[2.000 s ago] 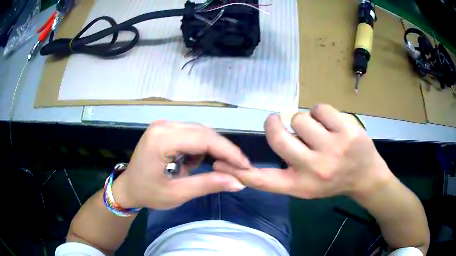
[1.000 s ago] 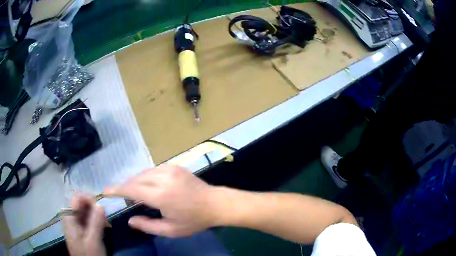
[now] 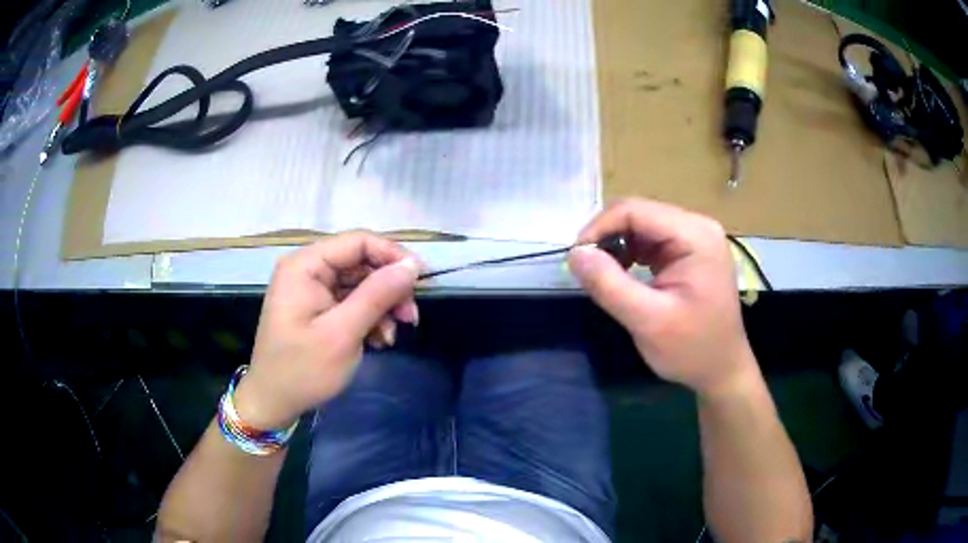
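Observation:
My left hand [image 3: 338, 308] and my right hand [image 3: 663, 292] hold a thin dark sensor lead [image 3: 499, 260] stretched between them, just over the front ledge. A small black end shows at the fingers of my right hand. The lead's other end is hidden in my left fingers. The black fan unit [image 3: 435, 80] lies on the white ribbed foam sheet [image 3: 244, 180], with loose thin wires. Its thick black unit cable [image 3: 265, 55] runs left into a tied coil.
The yellow-and-black electric screwdriver [image 3: 745, 64] lies on brown cardboard [image 3: 669, 138], bit towards me. A dark cable bundle [image 3: 908, 95] lies at the right. The orange-red air blow gun [image 3: 74, 98] is at the far left. The pale front ledge [image 3: 223, 267] runs below.
The view swung right and came back. My hands, earlier low over my lap and touching, are now apart and higher, with the thin lead pulled out between them.

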